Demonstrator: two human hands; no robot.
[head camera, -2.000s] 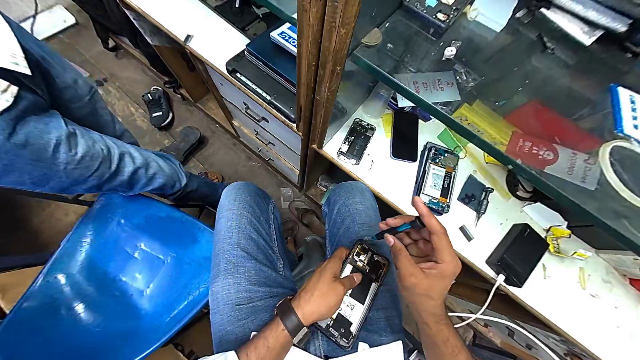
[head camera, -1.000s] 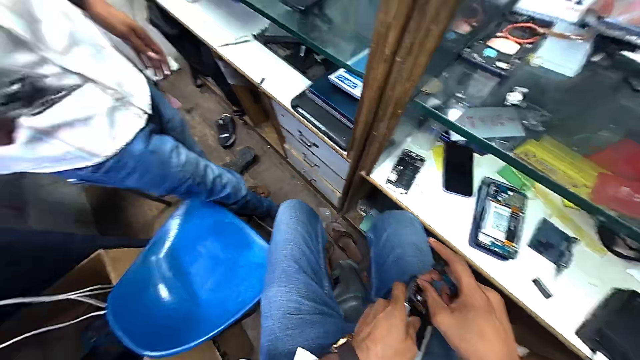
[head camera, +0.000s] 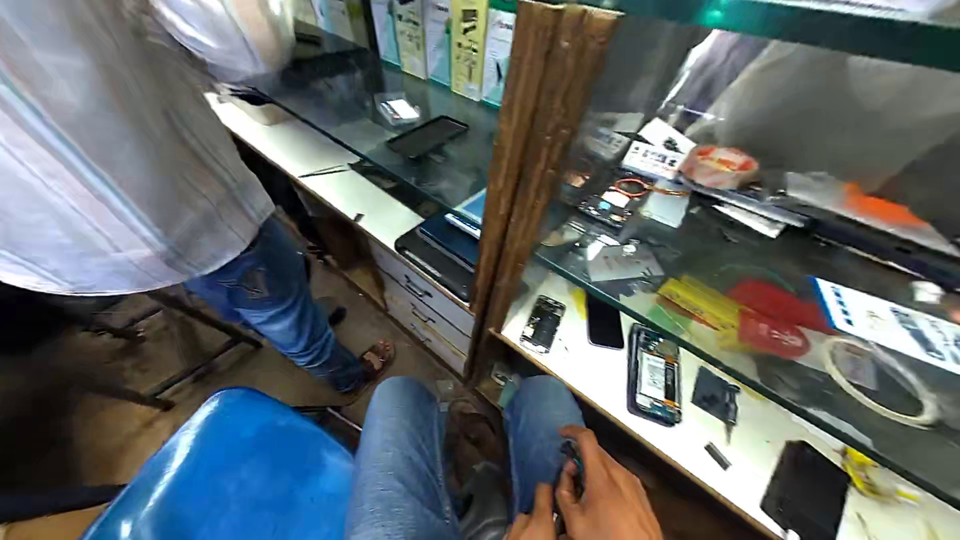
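Note:
Low in the view, over the right thigh, my right hand (head camera: 609, 489) has its fingers closed around a small dark object (head camera: 571, 459), too blurred to name. My left hand (head camera: 536, 517) touches it from the left, mostly cut off by the bottom edge; what it holds is hidden. On the white counter to the right lie an opened phone with its inside bare (head camera: 655, 376), a dark-screened phone (head camera: 604, 322) and a phone frame with exposed parts (head camera: 543, 324). A small tool (head camera: 730, 411) rests by a dark square piece (head camera: 709, 391).
A glass shelf (head camera: 750, 390) overhangs the counter, with a tape roll (head camera: 881, 381) on it. A wooden post (head camera: 536, 180) divides the shelving. A blue plastic chair (head camera: 232, 472) stands at left, and a person in jeans (head camera: 281, 307) stands behind it. A black box (head camera: 806, 487) lies at lower right.
Two seconds ago my left hand held an opened phone and my right a screwdriver; the hands have since come together lower down. The other person now stands nearer the counter. The view has shifted.

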